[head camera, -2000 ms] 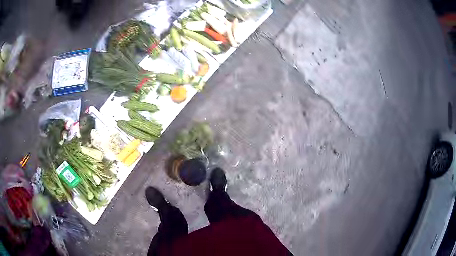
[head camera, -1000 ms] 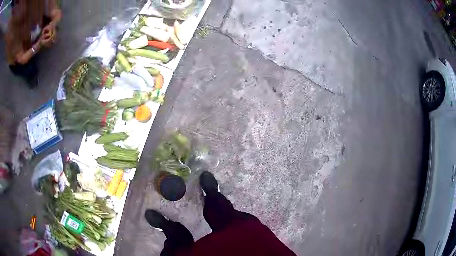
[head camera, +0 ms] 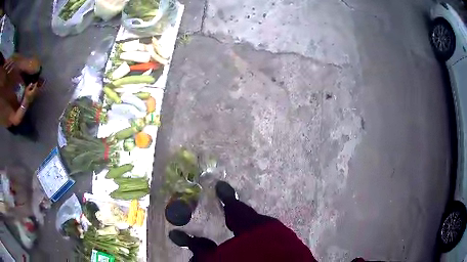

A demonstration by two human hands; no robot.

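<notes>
Neither of my hands is in view. Nearest in front of me, a black round bollard top (head camera: 178,212) stands by my shoes. Blurred leafy greens (head camera: 182,166) are just beyond it, with clear plastic (head camera: 209,168) at their right. Left of them, white sheeting (head camera: 160,97) holds ridged green gourds (head camera: 129,188), yellow-orange pieces (head camera: 135,212), a cut pumpkin (head camera: 143,139), a long green gourd (head camera: 133,80), a red carrot (head camera: 144,66) and white roots (head camera: 135,55). A green code card (head camera: 102,256) lies on greens at the bottom edge.
A blue-edged flat box (head camera: 54,175) and bunched greens with red ties (head camera: 84,152) lie left of the sheeting. A person (head camera: 20,97) crouches at the far left. Bagged greens (head camera: 146,13) are at the top. A white car (head camera: 458,77) stands at the right edge.
The view has turned and shifted, so the sheeting now runs nearly upright in the picture. More bagged vegetables show at the top, and the crouching person has come into view at the left.
</notes>
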